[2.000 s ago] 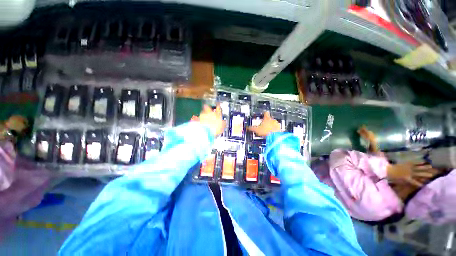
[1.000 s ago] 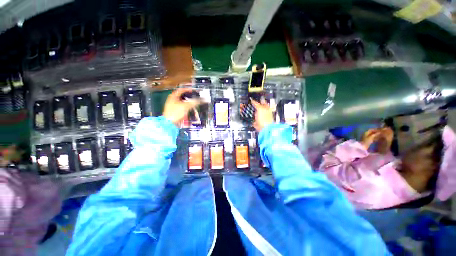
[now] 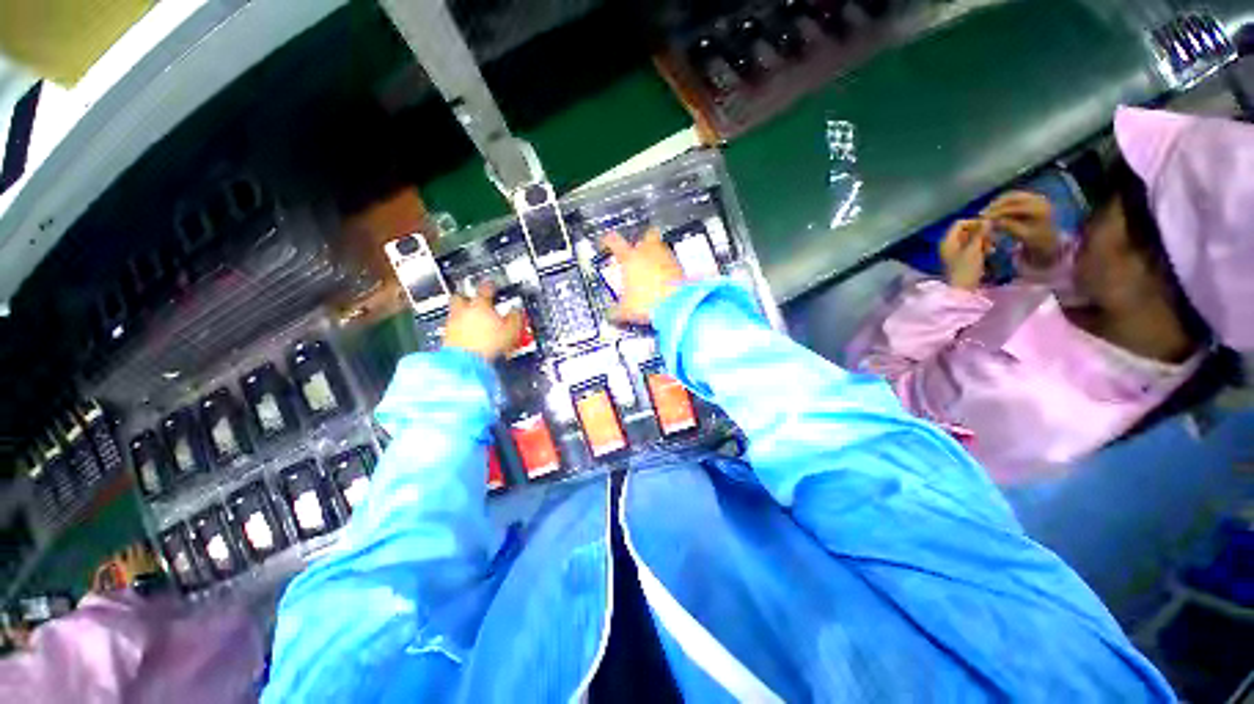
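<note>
A clear phone tray (image 3: 754, 289) lies in front of me, turned at an angle. Its near row holds black phones with orange-red rectangles, such as one near the middle (image 3: 600, 420). A keypad phone with a white screen face (image 3: 546, 227) lies keys up in the far row, its screen end over the tray's far edge. A second white screen face (image 3: 417, 272) shows at the tray's far left corner. My left hand (image 3: 484, 326) is just below it, fingers bent over a pocket. My right hand (image 3: 642, 275) is over the far row, right of the keypad phone; what its fingertips touch is hidden.
Another tray of black phones with pale labels (image 3: 259, 530) lies at left, dark stacked trays (image 3: 206, 289) behind it. A metal post (image 3: 475, 96) stands beyond my tray. A dark tray (image 3: 770, 62) lies far right on the green bench (image 3: 949, 158). A person in pink (image 3: 1018, 358) sits at right.
The view has turned, so the bench now slants. A gold-framed phone seen earlier at the far edge is not visible there; two white screen faces show now. Both hands remain over the tray.
</note>
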